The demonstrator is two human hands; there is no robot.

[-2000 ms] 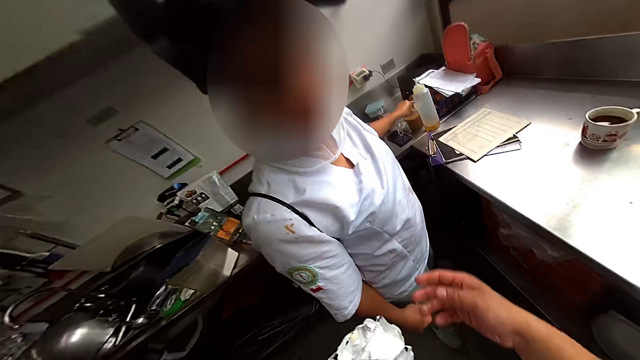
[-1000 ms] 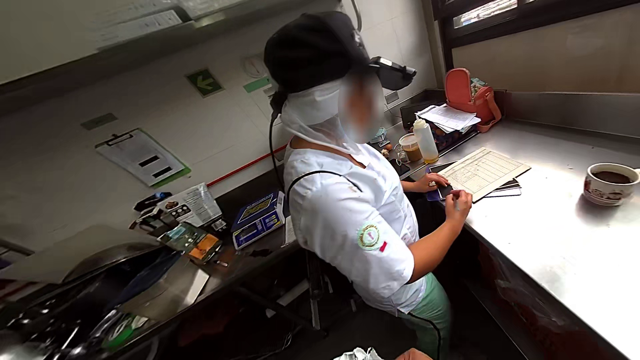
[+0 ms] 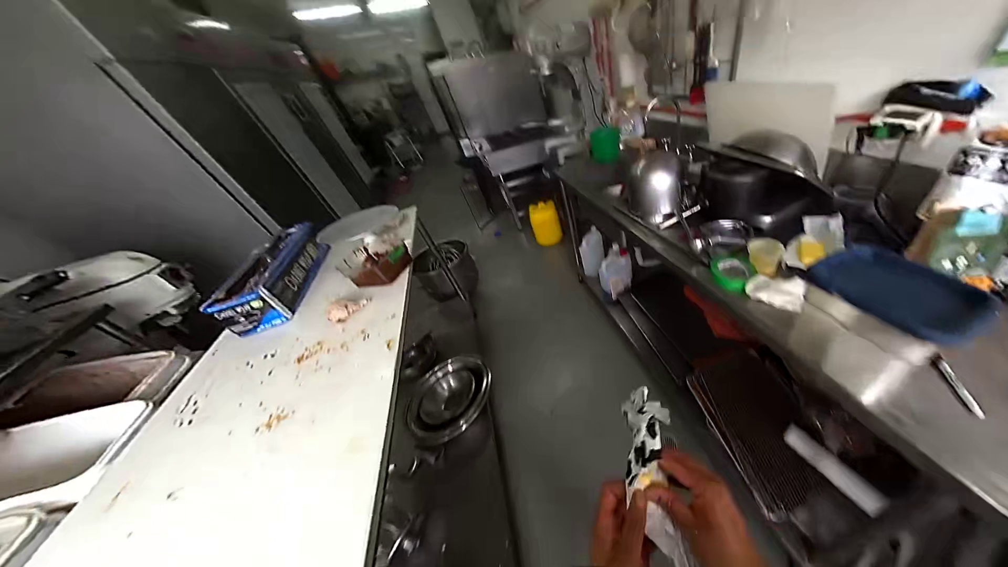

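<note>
Both hands are low in the view, over the floor of the aisle. My left hand (image 3: pixel 622 524) and my right hand (image 3: pixel 705 504) hold a crumpled white wrapper with black patches (image 3: pixel 646 429) between them. The wrapper stands roughly upright, its torn-looking top above my fingers. A small yellowish spot shows on it near the fingertips; what it is cannot be told. My left hand grips its lower left side, and my right thumb and fingers press on its right side. The lower end hangs below my fingers.
A white worktop with crumbs (image 3: pixel 315 409) runs along the left, bearing a blue box (image 3: pixel 272 279). Steel bowls (image 3: pixel 449 398) sit below it. On the right, a steel counter (image 3: pixel 858 346) holds pots, a blue tray (image 3: pixel 906 291) and a knife (image 3: pixel 957 386). A yellow jug (image 3: pixel 545 223) stands on the floor.
The view has swung far round, from a person in white beside a steel table to the aisle. My right hand, spread two seconds ago, is now on the wrapper.
</note>
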